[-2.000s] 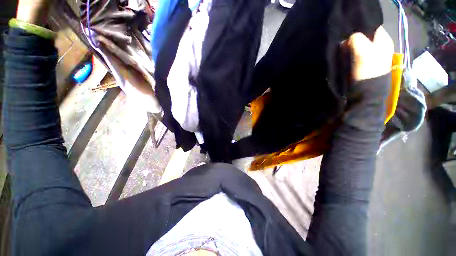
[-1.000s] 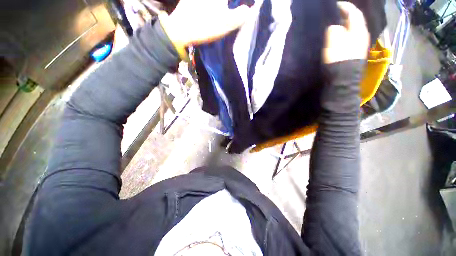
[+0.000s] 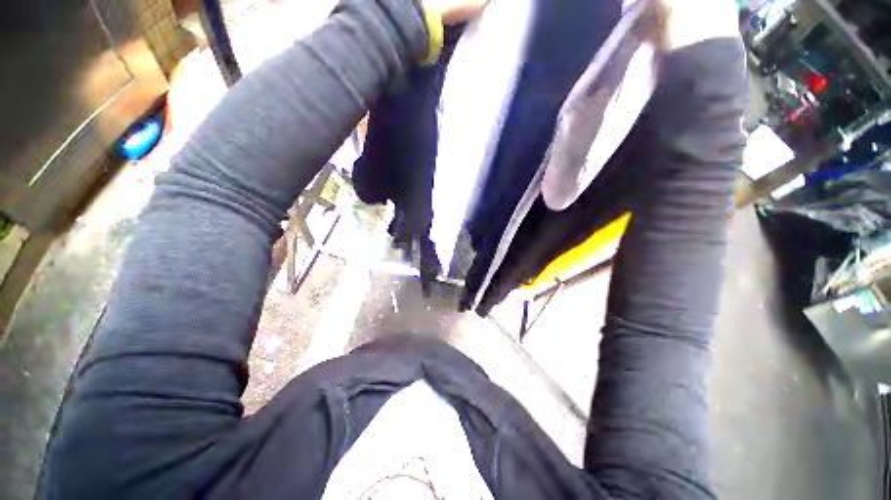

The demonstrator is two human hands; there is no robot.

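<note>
A bundle of dark, navy and white garments (image 3: 479,146) hangs at the top centre, its upper ends out of the picture. A greyish-pink cloth (image 3: 596,127) hangs on its right side. My left hand (image 3: 457,10) is cut off by the top edge, at the left of the bundle; its fingers are hidden. My right hand (image 3: 694,20) is at the top right beside the bundle, overexposed and partly cut off, so its grip is unclear. A yellow garment (image 3: 584,252) shows low behind the dark cloth.
Splayed rack feet (image 3: 311,229) stand on the pavement below the clothes. A blue object (image 3: 142,140) lies on the ground at the left. A white box-like thing (image 3: 768,152) is at the right, near dark parked scooters (image 3: 830,220).
My left hand has moved right and up to the bundle's top. My right hand has risen slightly. The white and greyish-pink cloths show more, and the yellow garment shows less.
</note>
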